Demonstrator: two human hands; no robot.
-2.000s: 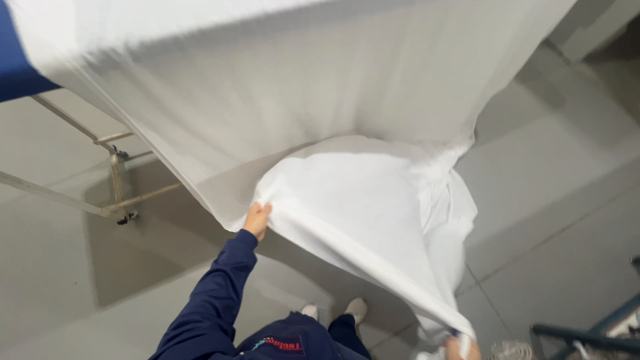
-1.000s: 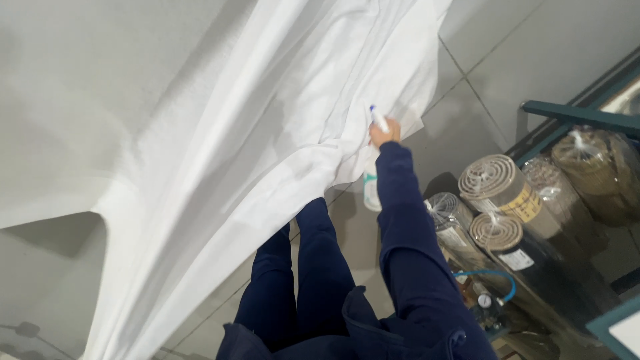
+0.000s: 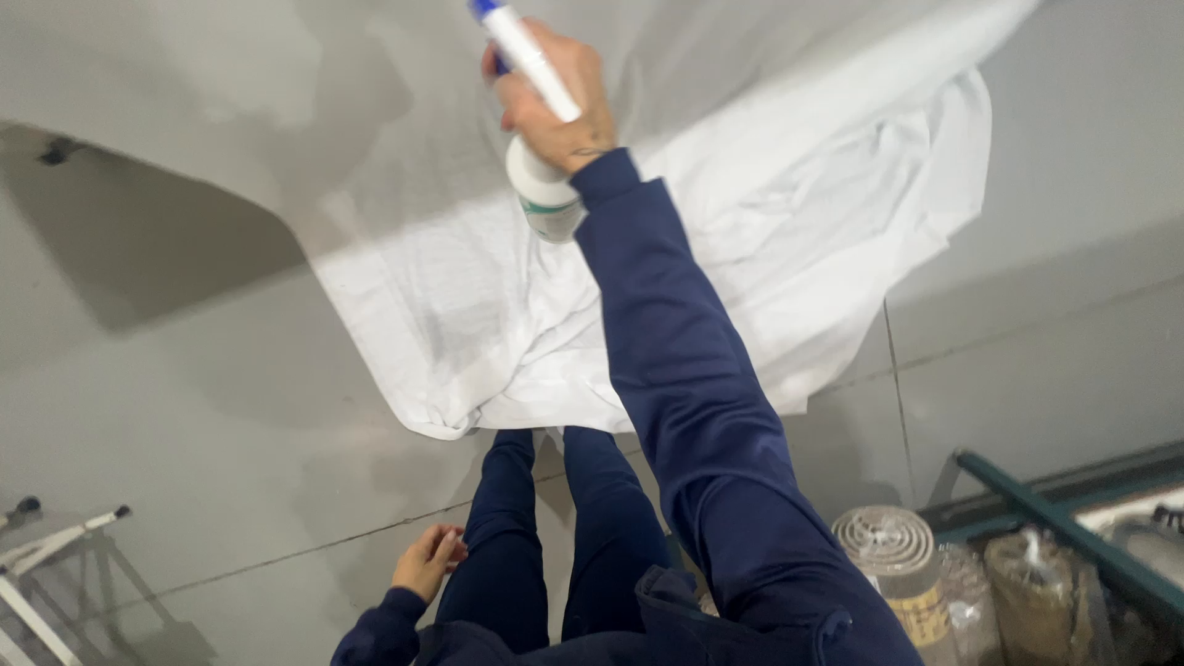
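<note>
My right hand (image 3: 564, 92) grips a white spray bottle (image 3: 546, 199) by its neck, below a white and blue trigger head. The bottle's body hangs under the hand and bears a green-marked label. Behind and below it, a large white cloth (image 3: 786, 231) drapes down and lies in folds, its lower edge near my shins. My left hand (image 3: 430, 561) hangs low beside my left leg, fingers loosely curled, holding nothing.
Rolled material in plastic wrap (image 3: 1041, 592) stands at the lower right, beside a green metal bar (image 3: 1064, 527). A pale metal frame with dark feet (image 3: 55, 546) is at the lower left. Grey tiled floor (image 3: 250, 462) lies around the cloth.
Two seconds ago both hands held the cloth's edge; now neither does. My right hand, with the spray bottle from a second ago, has moved forward over the cloth. My left hand has come into view.
</note>
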